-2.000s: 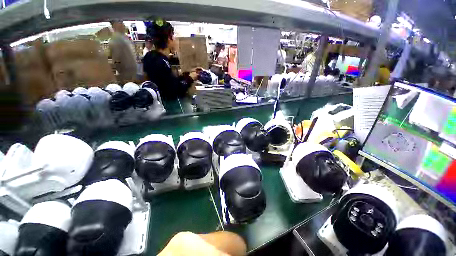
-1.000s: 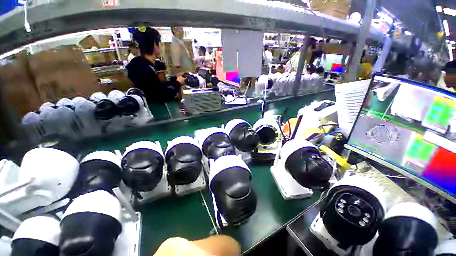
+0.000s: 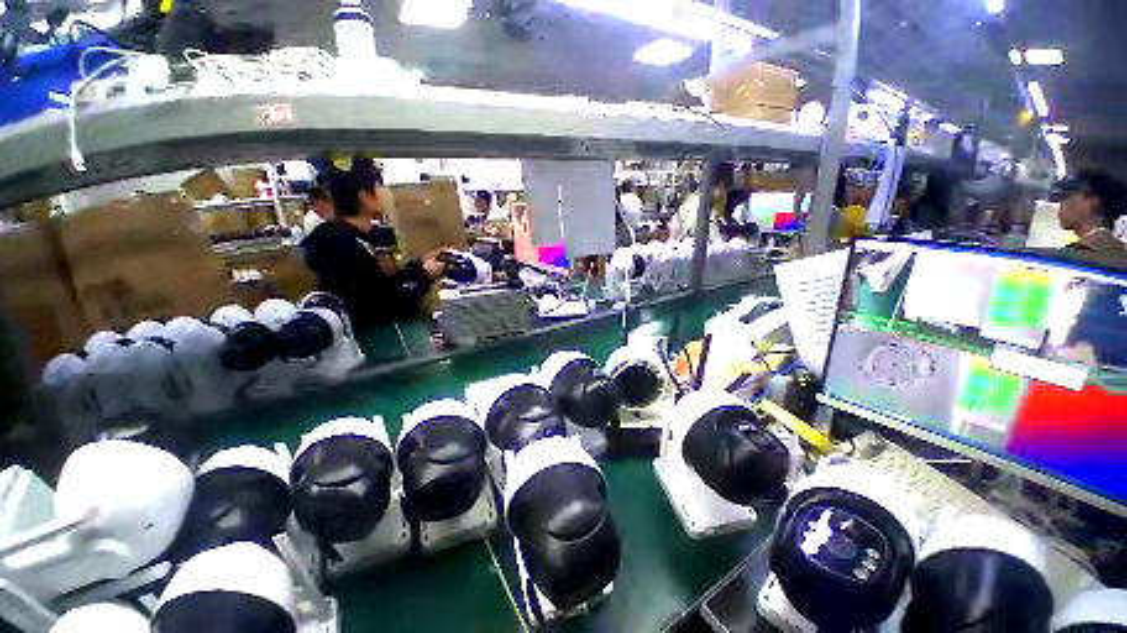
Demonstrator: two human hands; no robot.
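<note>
Neither of my hands is in the picture now. Several white-and-black PTZ cameras stand in front of me on the green bench (image 3: 457, 581). The nearest middle camera (image 3: 562, 526) faces me with its black ball. Another camera (image 3: 729, 458) sits to its right on a white bracket. At the lower right a camera with a lens and small light dots (image 3: 843, 550) stands on the dark bench, beside a camera with a plain black front (image 3: 976, 587). A white unit (image 3: 124, 501) lies at the left.
A monitor (image 3: 976, 371) with split views stands at the right, with a pale keyboard (image 3: 927, 476) below it. Paper sheets (image 3: 812, 303) stand beside it. A long shelf (image 3: 494, 124) runs overhead. Across the line are more cameras (image 3: 185, 359), cartons (image 3: 136, 266), a ribbed metal box (image 3: 485, 318) and a person in dark clothing (image 3: 358, 266).
The hand seen at the bottom edge earlier is out of the picture. The view has tilted up and turned slightly right, showing more overhead shelf and ceiling. The cameras appear to keep their places.
</note>
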